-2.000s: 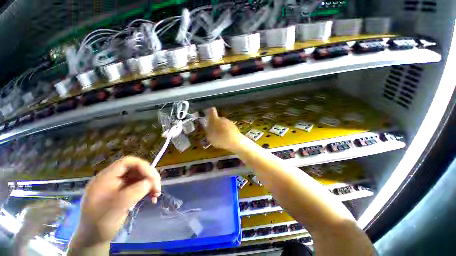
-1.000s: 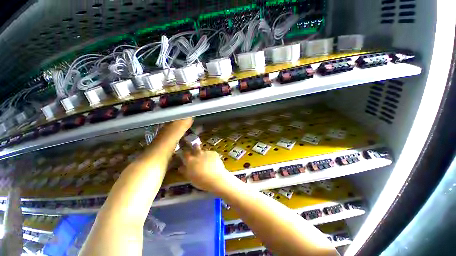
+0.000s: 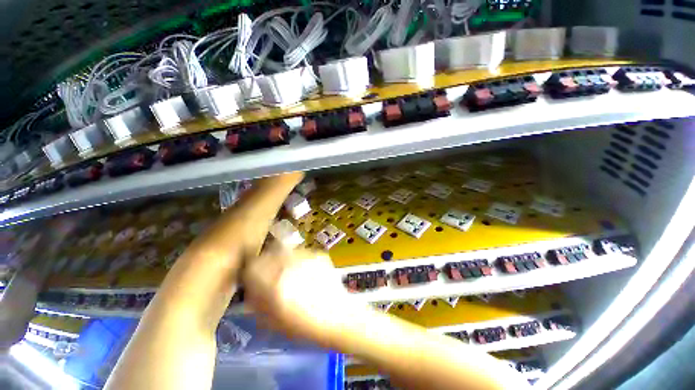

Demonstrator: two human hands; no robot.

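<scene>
My left arm reaches into the bay below the upper shelf; my left hand (image 3: 276, 196) is partly hidden under the shelf edge and its fingers do not show clearly. My right hand (image 3: 286, 282) is blurred, with bent fingers beside my left forearm, just below a white power adapter (image 3: 286, 233). Another white adapter (image 3: 299, 205) stands behind it. I cannot tell whether either hand grips something. White square sockets (image 3: 413, 224) show uncovered in rows on the yellow socket board (image 3: 488, 242).
White adapters (image 3: 343, 76) with coiled white cables (image 3: 301, 38) line the upper shelf (image 3: 366, 148). Red-and-black terminals (image 3: 334, 122) run along its front. A blue tray (image 3: 335, 372) is below my arms. The vented cabinet wall (image 3: 636, 164) is at right. A blurred hand or arm shows at far left.
Since two seconds ago, my left hand has moved from above the tray into the bay, and the cable bundle near it is now mostly hidden. My right hand has moved down and left.
</scene>
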